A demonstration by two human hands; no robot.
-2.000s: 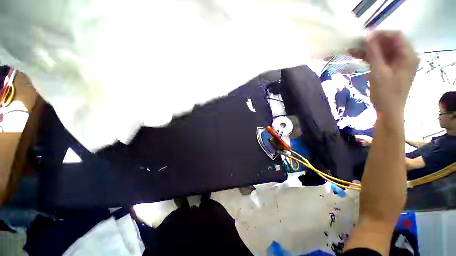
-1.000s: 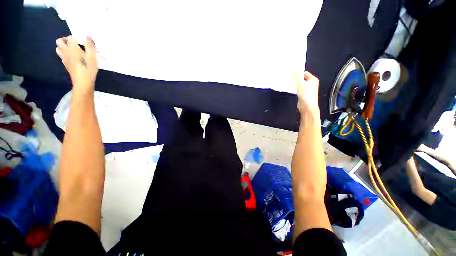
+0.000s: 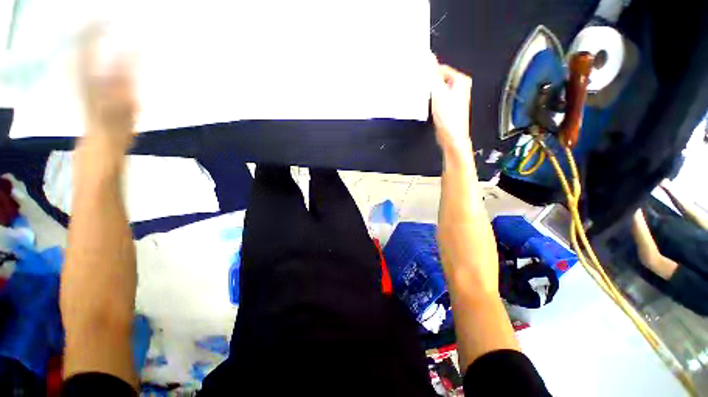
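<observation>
A large white cloth (image 3: 264, 62) lies flat on the black-covered table (image 3: 326, 143), its near edge close to the table's front edge. My right hand (image 3: 452, 101) grips the cloth's right edge near its front corner. My left hand (image 3: 107, 81) is over the left part of the cloth; it is blurred and overexposed, so its fingers cannot be told. A steam iron (image 3: 536, 89) with a red-brown handle stands to the right of the cloth, untouched.
A white roll (image 3: 602, 58) is beside the iron. Yellow hoses (image 3: 578, 225) run down to the right. More white cloth (image 3: 140, 186) hangs below the table at left. Blue baskets (image 3: 415, 260) stand on the floor. Another person's arm (image 3: 650, 244) shows at far right.
The cloth was lifted in the air and blurred; now it lies flat on the table. My left hand has come into view, and since one second ago both hands have shifted left and up in the picture.
</observation>
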